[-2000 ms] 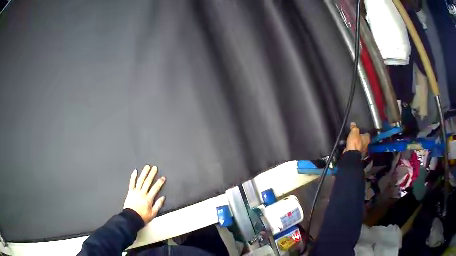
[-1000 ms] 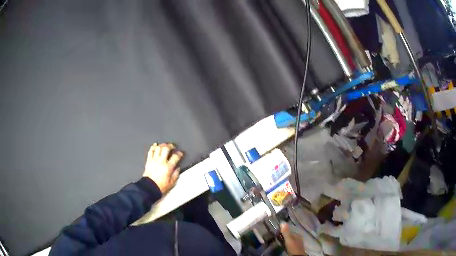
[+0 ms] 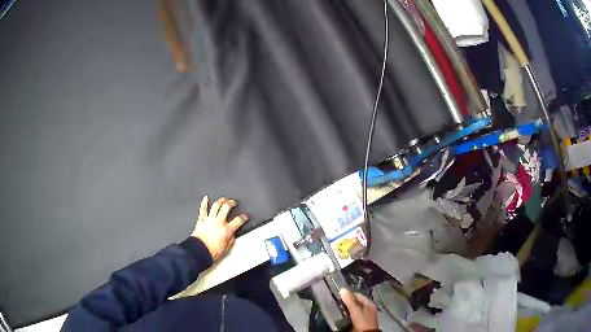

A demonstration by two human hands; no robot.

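Dark grey fabric (image 3: 116, 149) covers the table, flat at left and in long folds toward the right. My left hand (image 3: 219, 228) lies on its near edge, palm down, fingers somewhat spread. My right hand (image 3: 360, 310) is low in the picture, cut off by the bottom edge, its fingers closed at the lower end of the grey metal end cutter lever (image 3: 327, 299). A white cylinder (image 3: 302, 275) sits across this mechanism. The white box (image 3: 340, 211) with coloured labels stands beside it. A blue block (image 3: 277, 249) is on the table edge.
A black cable (image 3: 374, 117) hangs over the fabric. At right are a blue stand bracket (image 3: 421, 159), silver and red bars (image 3: 447, 65), a tan pole (image 3: 509, 32) and heaped scraps (image 3: 476, 285). A blurred orange-brown streak (image 3: 173, 39) crosses the cloth at the top.
My right hand has left the blue bracket and come down to the cutter mechanism. My left hand has shifted right along the edge. The orange-brown streak has appeared at the top.
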